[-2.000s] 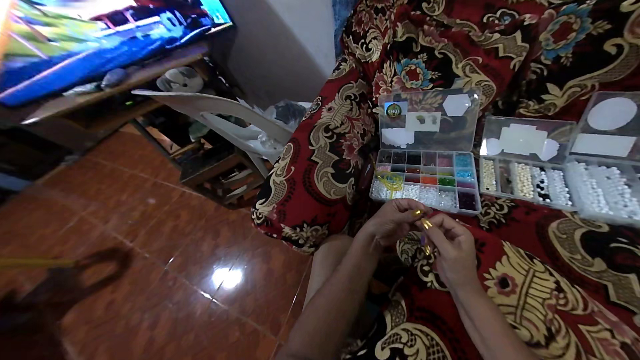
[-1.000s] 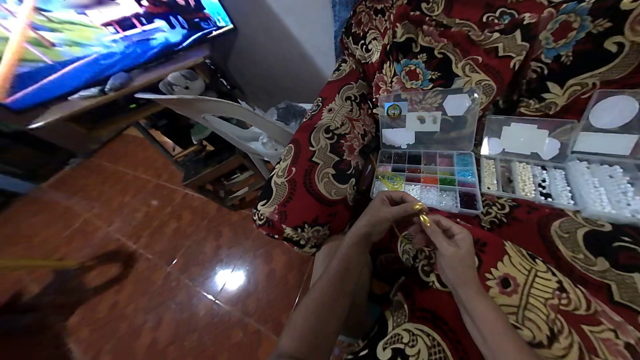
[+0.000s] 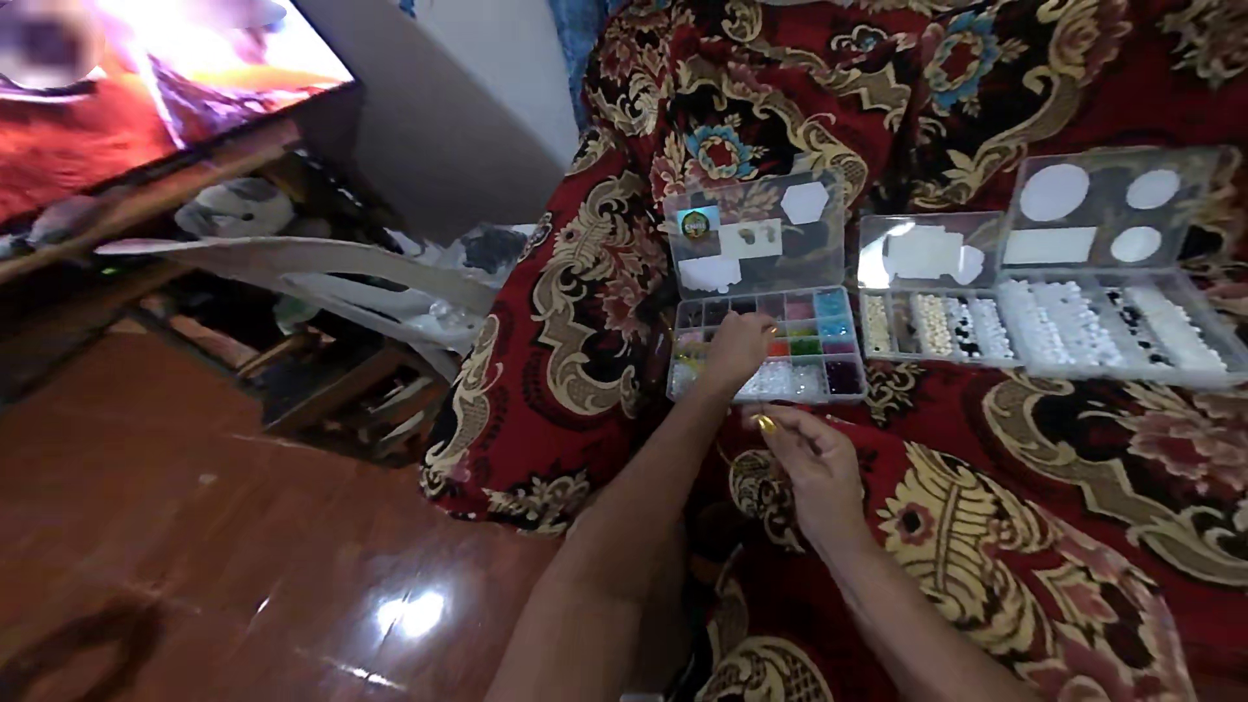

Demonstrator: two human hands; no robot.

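A clear plastic bead organizer (image 3: 844, 390) with many compartments of coloured beads lies with its lid raised on the patterned sofa cover. My left hand (image 3: 741, 343) reaches over its middle compartments, fingers bent downward; whether a bead is between them cannot be told. Just in front of the organizer's near edge is my right hand (image 3: 801, 450), with thumb and forefinger pinched together near a thin, barely visible strand. Yellow polish shows on the nails. To the right, a smaller open bead box (image 3: 936, 353) and a larger open box of white and black beads (image 3: 1102, 367) stand side by side.
A red, black and gold floral cover (image 3: 975, 517) drapes the sofa. Left of it are a white plastic chair (image 3: 322, 268), a wooden stand (image 3: 331, 409) and a lit television (image 3: 195, 68). The tiled floor (image 3: 292, 585) reflects a bright light.
My left hand has moved away from my right hand, forward over the bead organizer. Earlier both hands were together in front of it. The television picture has changed.
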